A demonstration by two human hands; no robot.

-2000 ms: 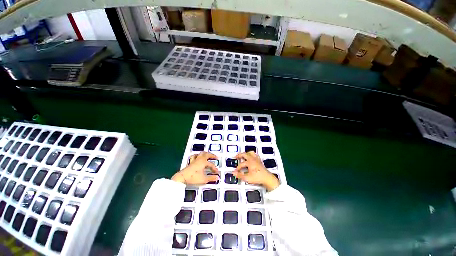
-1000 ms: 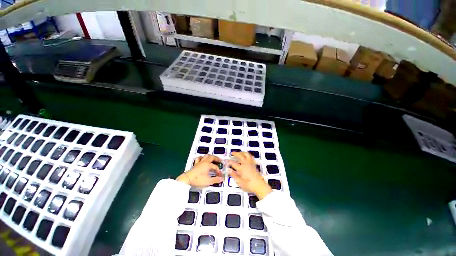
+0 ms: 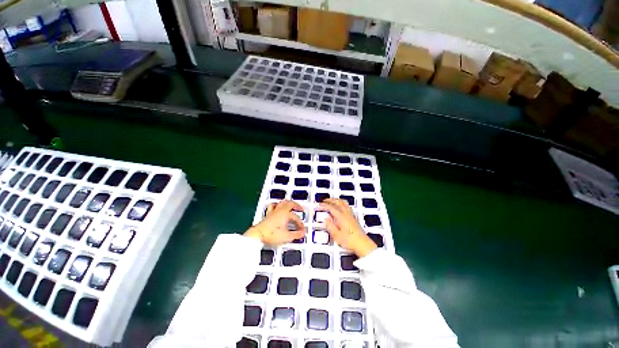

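Observation:
A white foam tray (image 3: 381, 178) with rows of black square watch bodies (image 3: 287, 285) lies on the green surface in front of me. My left hand (image 3: 282, 223) rests on the tray's middle rows, fingers bent over the watch bodies there. My right hand (image 3: 343, 224) is beside it, fingertips at the neighbouring column. A lit watch screen (image 3: 321, 237) glows white between my hands, and another bright one shows at my right fingertips. The units under my fingers are partly hidden. Neither hand lifts a unit clear of the tray.
A stack of filled foam trays (image 3: 151, 228) stands at left, another (image 3: 292, 117) at the back. A bench scale (image 3: 102, 81) is back left. A pale sheet with dark marks (image 3: 589, 178) lies far right. Cardboard boxes (image 3: 413, 62) stand behind, under an overhead shelf (image 3: 434, 17).
My fingers have spread apart from the closer position a second ago. The lit screens two seconds ago in the rows farther up are now dark; lit ones show at my hands.

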